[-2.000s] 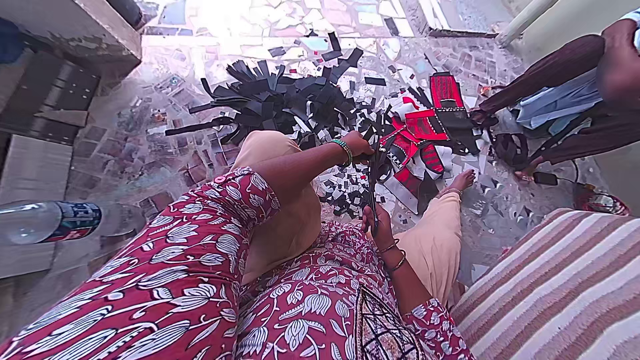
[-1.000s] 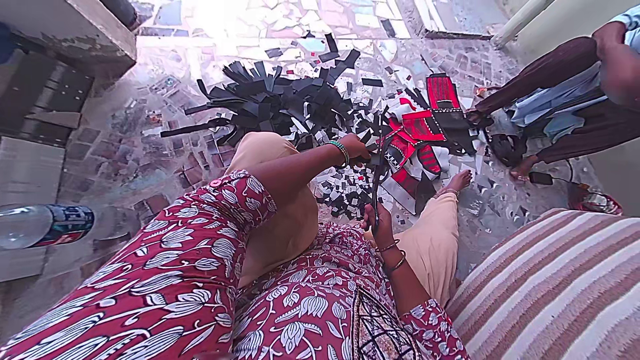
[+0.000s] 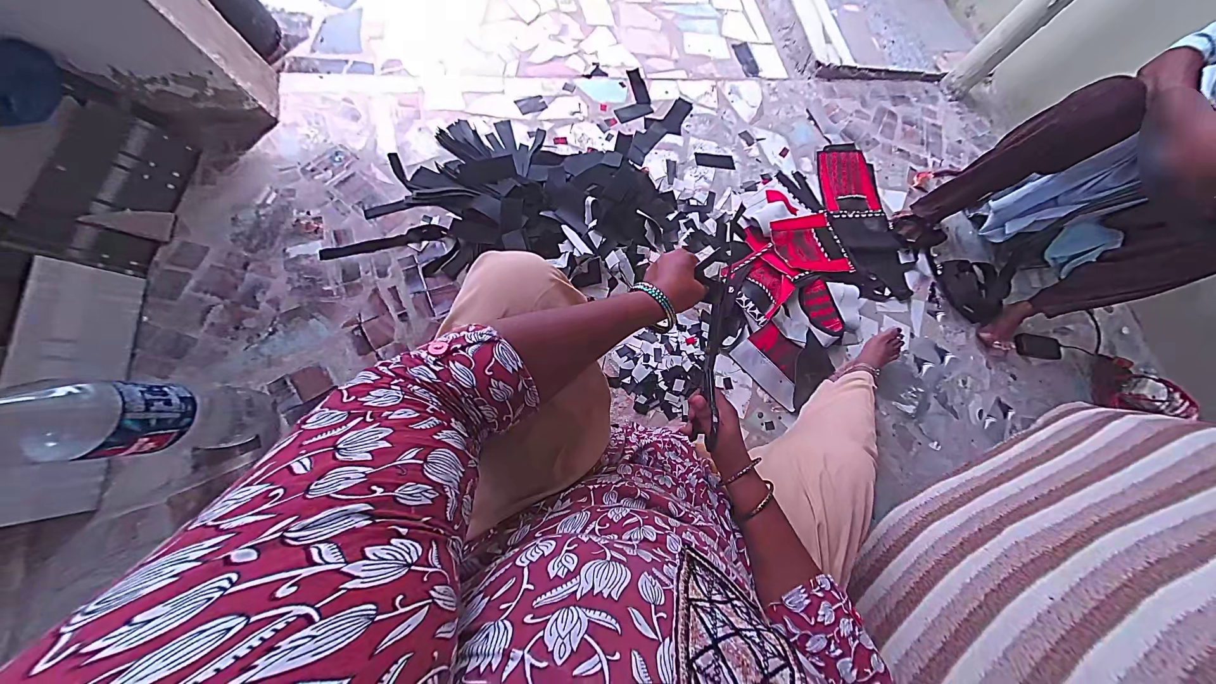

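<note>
My left hand (image 3: 676, 277), with a beaded bangle at the wrist, pinches the end of a dark strip just left of the red and black pieces. Below it my right hand (image 3: 719, 427), wearing thin bangles, is closed around the handles of long dark scissors (image 3: 712, 356), whose blades point up toward my left hand. The exact contact of blades and strip is too small to tell. Beyond my left hand lies a heap of black strips (image 3: 560, 195). Small black and white cut bits (image 3: 660, 366) lie between my hands. Red and black decorated pieces (image 3: 807, 245) rest on the floor at the right.
A plastic bottle (image 3: 152, 418) is at the left. A striped cushion or cloth-covered seat (image 3: 1054, 560) fills the lower right. Another person's legs (image 3: 1035, 147) and foot are at the right, by dark straps (image 3: 974, 290). A wall corner (image 3: 180, 47) stands upper left.
</note>
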